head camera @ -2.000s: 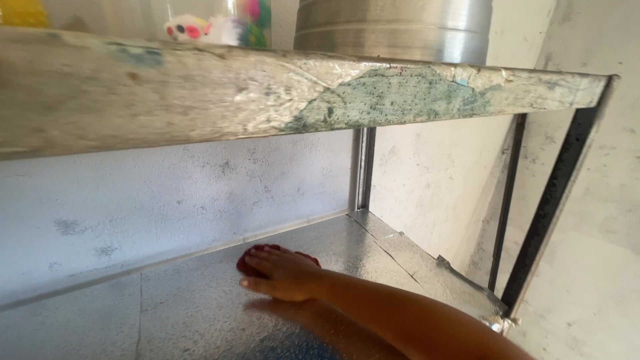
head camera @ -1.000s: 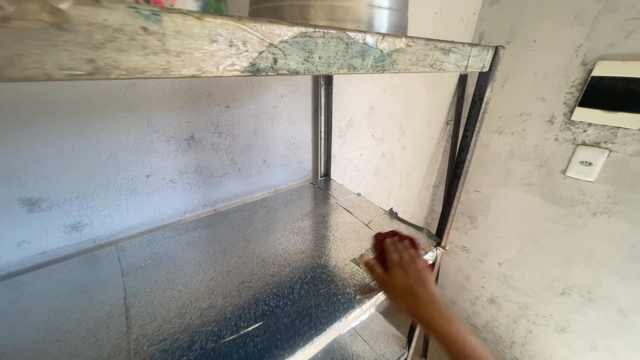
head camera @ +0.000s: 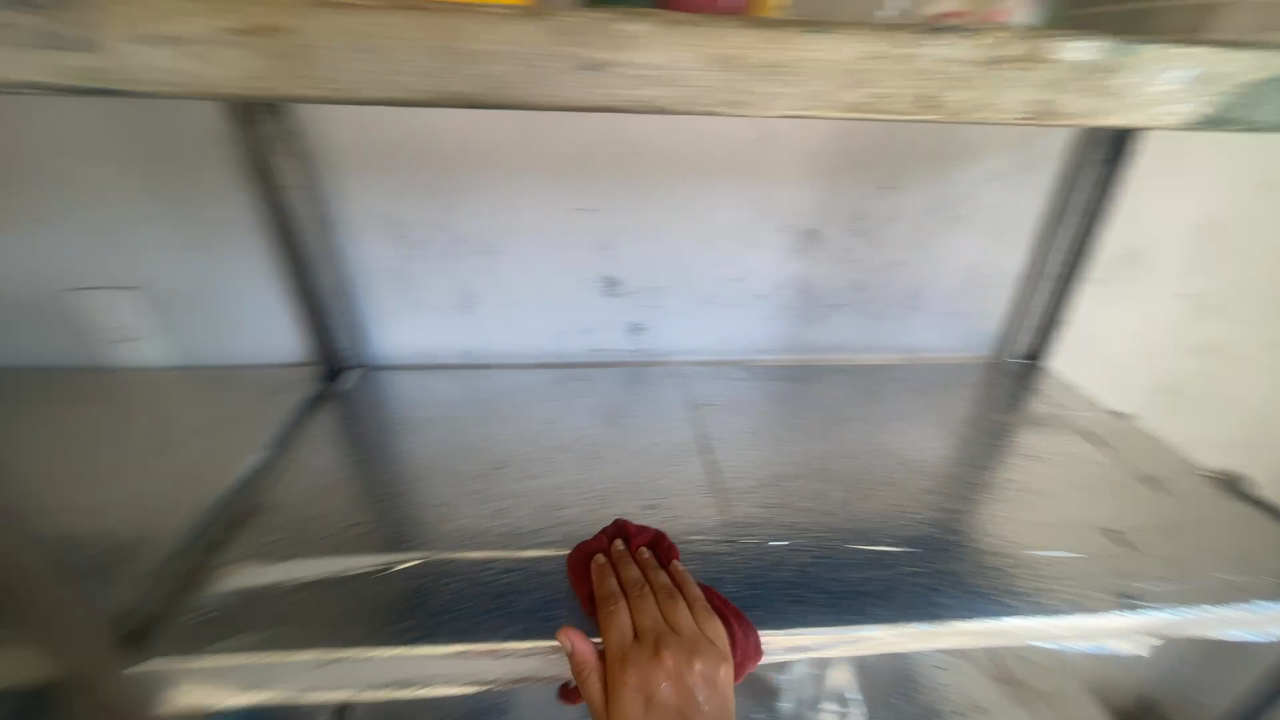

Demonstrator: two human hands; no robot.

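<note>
My right hand (head camera: 655, 640) lies palm down on a dark red cloth (head camera: 735, 630), pressing it against the front part of a shiny, silver-coloured shelf surface (head camera: 560, 450). The fingers point toward the back wall, and the thumb is spread to the left. Folds of the cloth show beyond the fingertips and to the right of the hand. My left hand is not in view.
An upper shelf edge (head camera: 600, 60) crosses above, with partly cut-off objects on it. Dark metal uprights stand at the back left (head camera: 290, 240) and back right (head camera: 1070, 240). A marked pale wall (head camera: 680, 230) closes the back. Below the front edge, another surface shows.
My right hand has moved with the cloth from the shelf's right end, seen a second ago, leftward along the front. The view has turned left.
</note>
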